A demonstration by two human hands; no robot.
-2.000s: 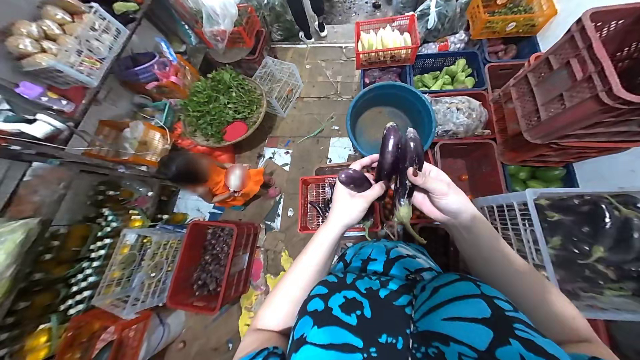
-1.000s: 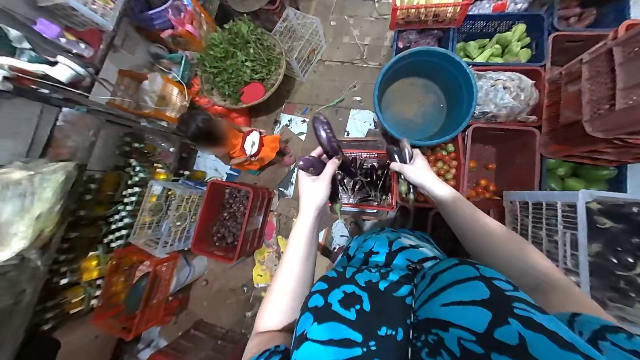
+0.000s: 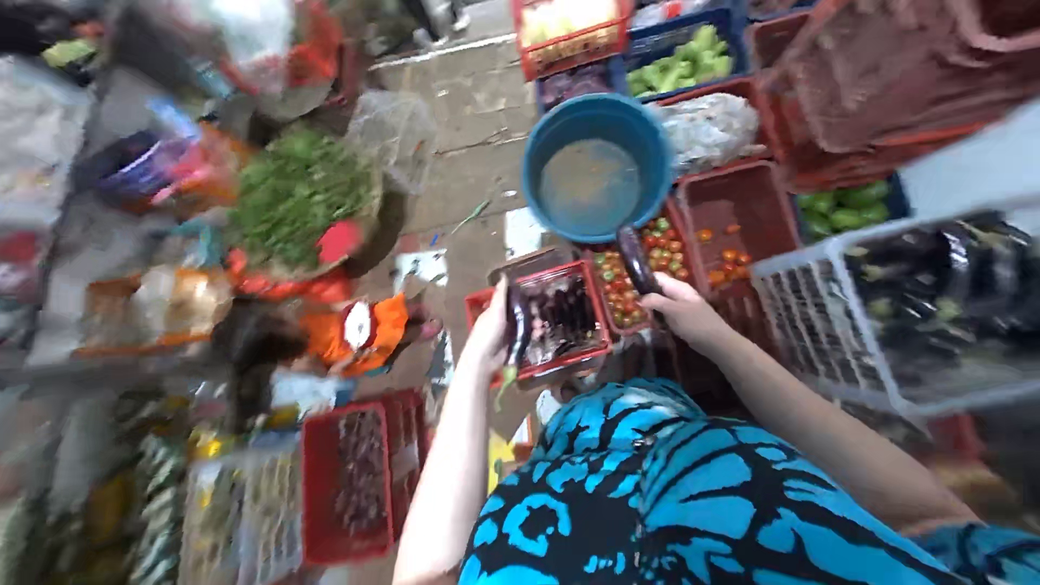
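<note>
My left hand holds a dark purple eggplant, its green stem pointing down, at the left edge of a red crate of eggplants. A second eggplant is in my right hand, its far end beside the rim of a blue plastic tub. Beneath that eggplant lies a crate of small tomatoes. More large eggplants fill a grey plastic crate at the right. Blur hides the fingertips of both hands.
A person in orange is low down at the left, by a basket of leafy greens. A red crate stands at lower left. Stacked red crates rise at upper right. A nearly bare red crate holds several tomatoes.
Two seconds ago my hands were close together with several eggplants; now they are apart, each with one visible. The left hand held an additional round-ended eggplant one second ago that no longer shows.
</note>
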